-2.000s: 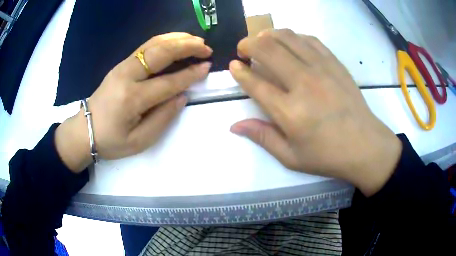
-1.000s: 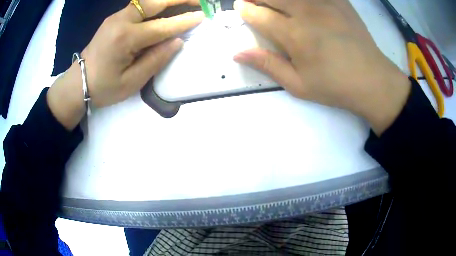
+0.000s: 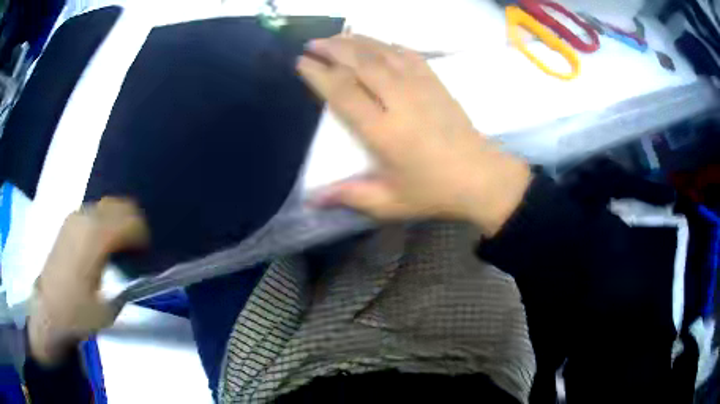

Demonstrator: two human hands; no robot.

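The dark panel (image 3: pixel 209 134) lies over the white table in front of me, its top edge near the green strip and presser foot area (image 3: pixel 272 20), which is blurred. My left hand (image 3: pixel 83 268) is at the panel's lower left corner, blurred, with fingers curled; whether it grips the cloth is unclear. My right hand (image 3: pixel 410 130) is at the panel's upper right edge, fingertips near its corner, thumb apart and nothing seen held in it.
Scissors with yellow and red loops (image 3: pixel 545 51) lie at the upper right. Another dark piece (image 3: pixel 51 95) is at the upper left. A ruler tape (image 3: pixel 584 134) edges the table. A white pile (image 3: pixel 150 355) is low left; dark pieces with white edges (image 3: pixel 624 276) are low right.
The view has shifted right and down. The dark panel now lies spread over the bed towards me. My left hand has moved down and left to its lower corner; my right hand is flatter beside its edge.
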